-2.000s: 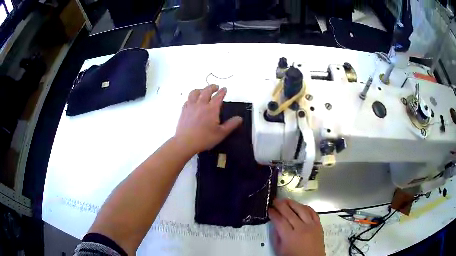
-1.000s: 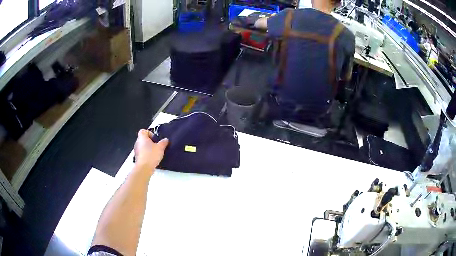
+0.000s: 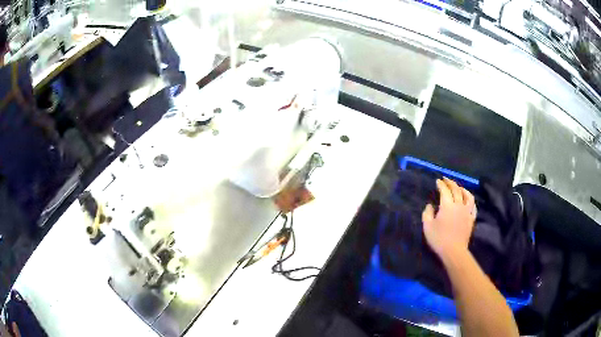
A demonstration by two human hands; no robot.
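My right hand (image 3: 452, 217) is over the blue bin (image 3: 408, 293) at the right, its palm down and fingers apart on the dark cloth pieces (image 3: 412, 247). No piece is visibly gripped; the fingertips' contact is hard to judge. The dark pieces fill the bin and bulge above its rim. My left hand is not in view. A dark item (image 3: 18, 312) is cut off at the lower left edge, too little of it showing to name surely.
The white sewing machine (image 3: 263, 148) stands between the left side and the bin. Orange-handled snips (image 3: 269, 249), a black cord (image 3: 288, 264) and a brown square patch (image 3: 293, 198) lie on the white table (image 3: 352, 168). Another dark pouch (image 3: 140, 122) lies behind the machine.
The view has swung right from the pouches at the table's left to the machine and bin. My left hand, earlier at the pouches, has left view; my right hand now shows over the bin.
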